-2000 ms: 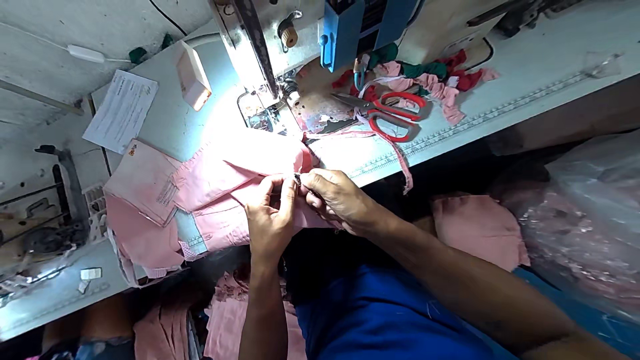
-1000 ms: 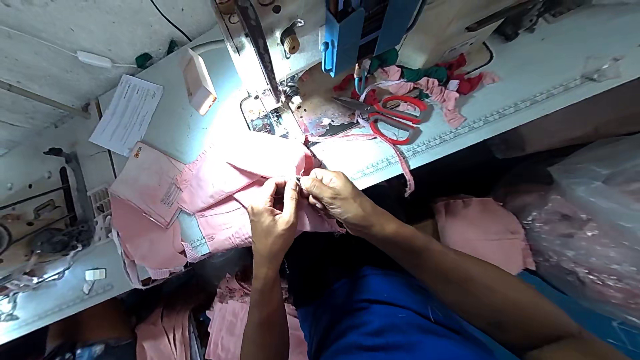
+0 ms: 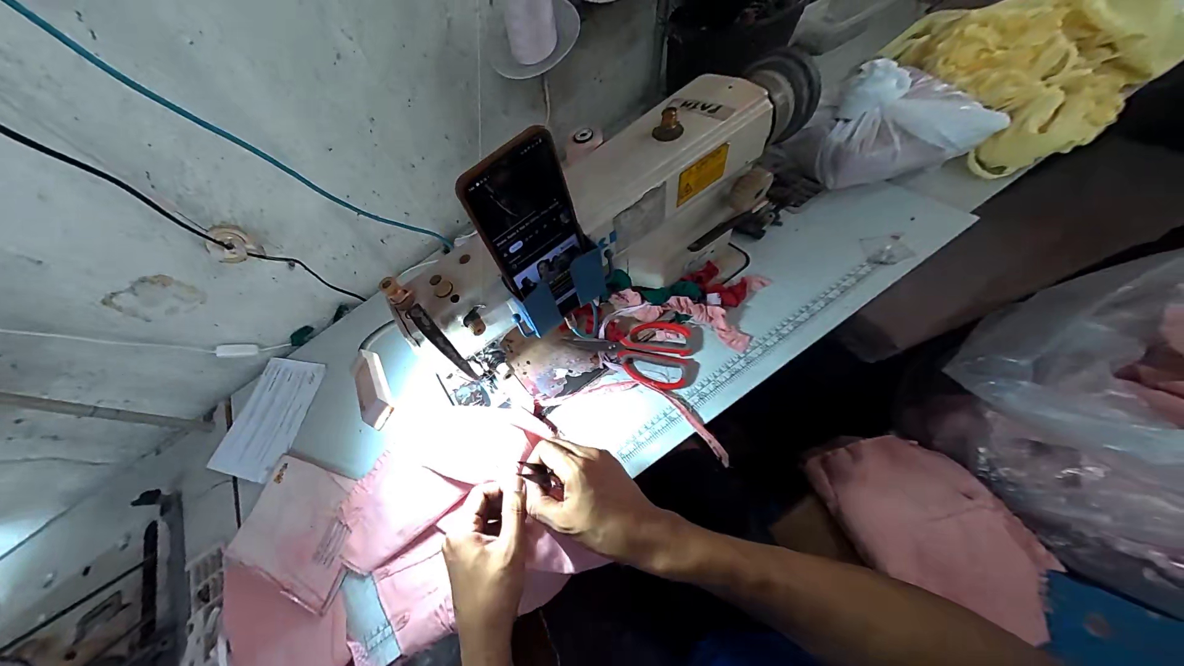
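My left hand pinches an edge of the pink fabric between thumb and fingers, below the sewing machine's needle area. Against its fingertips, my right hand is closed around a small dark pointed tool, perhaps thread snips; its full shape is hidden by the fingers. Bright lamp light washes out the cloth near the presser foot. Red-handled scissors lie on the machine bed, right of the needle, with a narrow pink strip beside them hanging over the table edge.
A phone leans in a blue holder on the sewing machine. Gathered red, green and pink scraps lie beneath. Pink pieces and a paper are at left. Plastic bags and pink cloth are at right.
The view has tilted up, bringing the phone and more of the machine into sight. Both hands stay together at the pink fabric.
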